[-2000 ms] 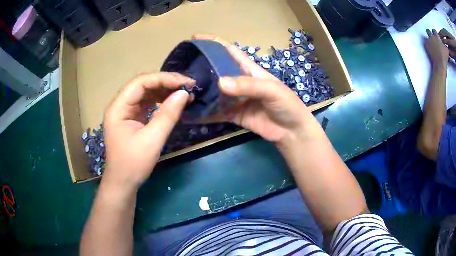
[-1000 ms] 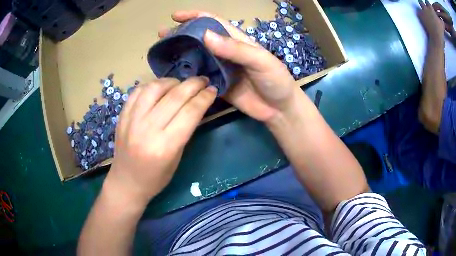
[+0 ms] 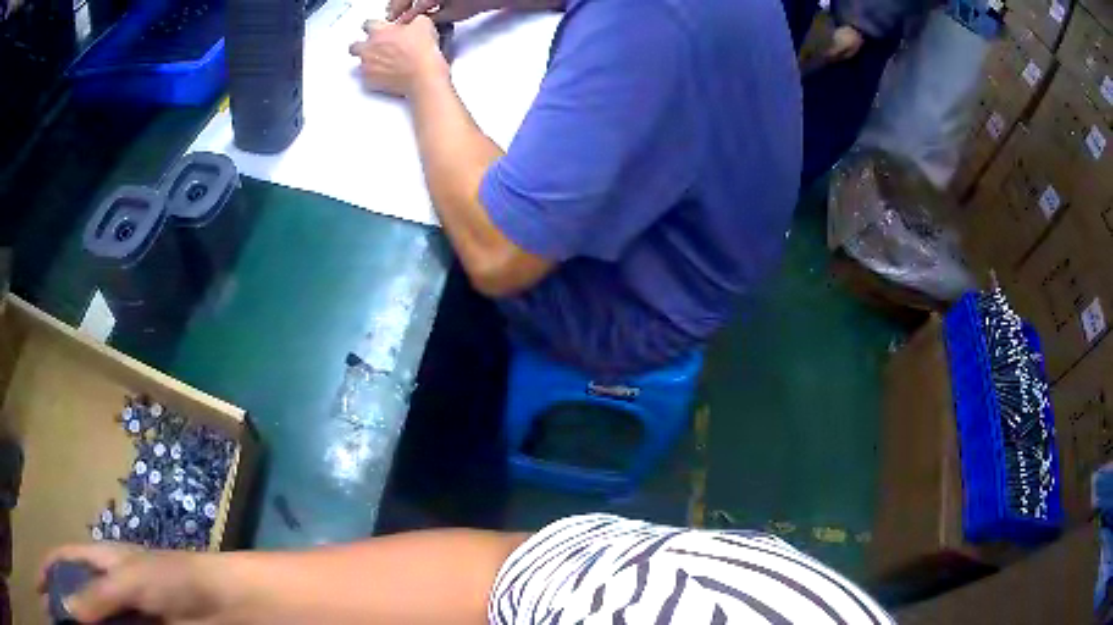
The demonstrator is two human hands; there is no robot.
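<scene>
My right hand (image 3: 128,584) is at the bottom left, slightly blurred, with its striped sleeve reaching in from the bottom. Its fingers are around a dark grey piece (image 3: 73,591), which looks like the plastic housing; only a small part of it shows. My left hand is out of the picture. The cardboard tray (image 3: 183,394) is cut off by the left edge. A heap of small dark inserts with pale discs (image 3: 156,479) lies in its right corner, just above my right hand.
Two neighbour's housings (image 3: 122,228) with oval rings stand beyond the tray, near a tall dark ribbed stack (image 3: 265,79). A person in a blue shirt (image 3: 653,159) sits on a blue stool (image 3: 604,415) at a white work sheet (image 3: 366,134). A blue bin (image 3: 1001,421) and cartons (image 3: 1037,183) are at right.
The view has swung to the right. The tray and my right hand have shifted to the lower left, and my left hand has left the picture. The neighbour now shows in the middle.
</scene>
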